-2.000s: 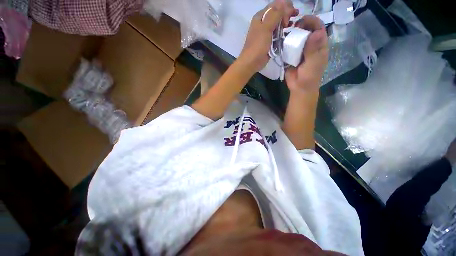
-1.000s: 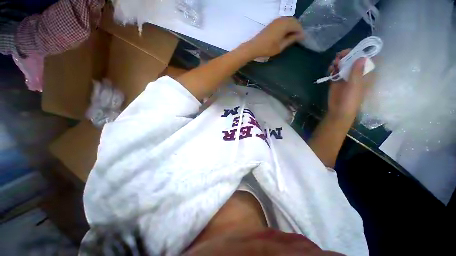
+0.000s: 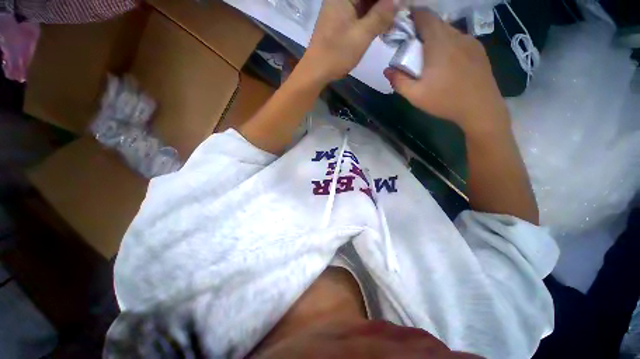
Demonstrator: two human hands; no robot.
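A white power adapter (image 3: 408,59) with its cord is at the top centre and looks wrapped in a shiny clear bag (image 3: 400,29). My right hand (image 3: 449,70) is closed around it from the right, with the block's end showing between thumb and fingers. My left hand (image 3: 349,34) is at the bag's upper left, its fingertips closed on the bag; they are blurred and partly cut off by the top edge. The cord inside is mostly hidden by the fingers and the bag.
An open carton (image 3: 186,59) at left holds several bagged adapters (image 3: 130,126). A checked sleeve (image 3: 77,8) of another person is behind it. Cloudy poly bags (image 3: 582,133) lie at right. A coiled white cord (image 3: 523,50) and white paper (image 3: 372,69) lie on the dark green table (image 3: 421,137).
My right hand has moved left and up with the adapter, from beside the bag heap to my left hand. The adapter was bare and now shows in a clear bag.
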